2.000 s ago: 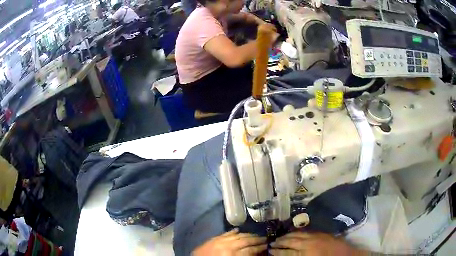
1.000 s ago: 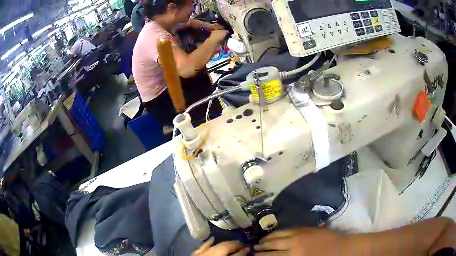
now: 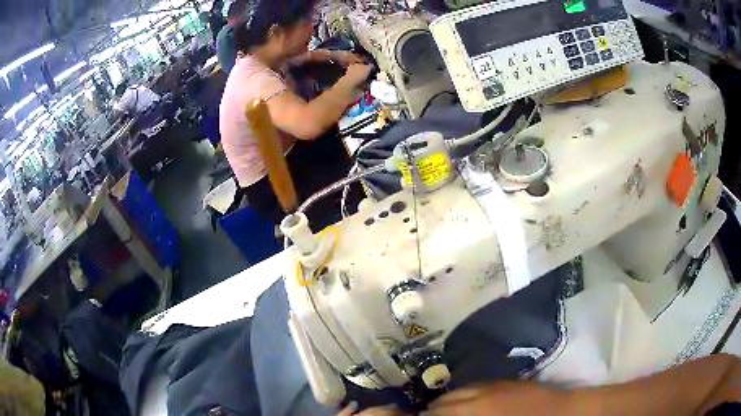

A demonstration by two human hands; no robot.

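Observation:
The off-white sewing machine (image 3: 585,187) stands over charcoal trousers (image 3: 203,361), whose cloth trails left over the table. A darker part of the cloth (image 3: 508,329) with a stitched edge and a small white mark lies right of the needle area. My right hand (image 3: 475,401) lies low at the bottom edge, on the cloth just right of the needle, with its forearm reaching in from the right. Only a sliver of my left hand (image 3: 370,411) shows at the bottom edge. The fingers of both hands are mostly cut off, and the needle is hidden.
A control panel (image 3: 544,53) sits atop the machine. A person in a pink top (image 3: 252,122) works at another machine behind. An orange-brown rod (image 3: 272,154) stands at the head's left end. The white table (image 3: 219,301) has ruler-like marks at the right. A blue crate (image 3: 146,215) stands left.
The view has turned, so the machine sits further left and both hands sit lower, more cut off by the bottom edge. More of my right forearm shows than two seconds ago.

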